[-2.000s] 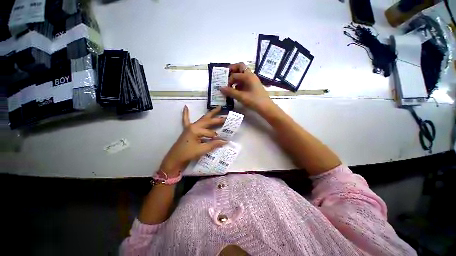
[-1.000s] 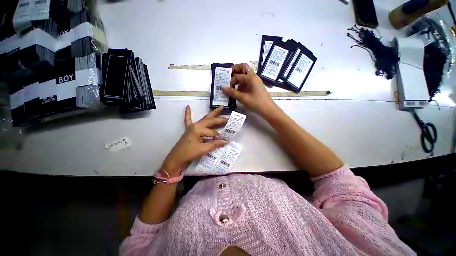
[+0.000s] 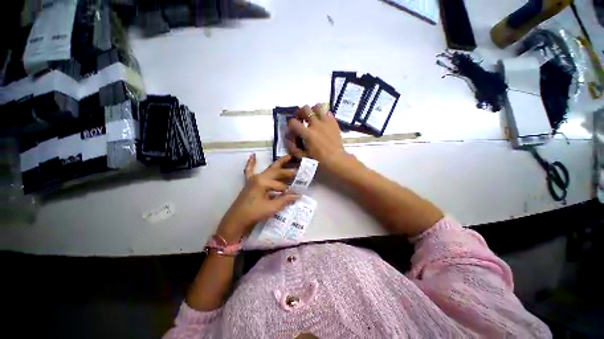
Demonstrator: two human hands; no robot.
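Note:
A black hang tag (image 3: 283,132) with a white barcode sticker lies upright in front of me, mostly hidden by my right hand. My right hand (image 3: 316,136) is over its right side, fingers bent down onto it; whether they grip anything is hidden. My left hand (image 3: 259,195) is below the tag, with a strip of white barcode stickers (image 3: 289,222) between its fingers. The strip's upper piece stands up beside the fingertips. Labelled hang tags (image 3: 377,109) lie fanned out to the upper right of my right hand.
Loose black hang tags (image 3: 159,130) and bagged bundles (image 3: 86,142) are at left. A paper slip (image 3: 158,212) lies near the front edge. A yellowish strip (image 3: 232,145) runs behind the tag. At right are black strings (image 3: 487,83), a white box (image 3: 526,109), scissors (image 3: 556,180) and a black rectangle (image 3: 457,25).
The view has tilted up, so more of the table's far side shows. My right hand has turned and its fingers now cover more of the tag and sticker. My left hand still holds the strip.

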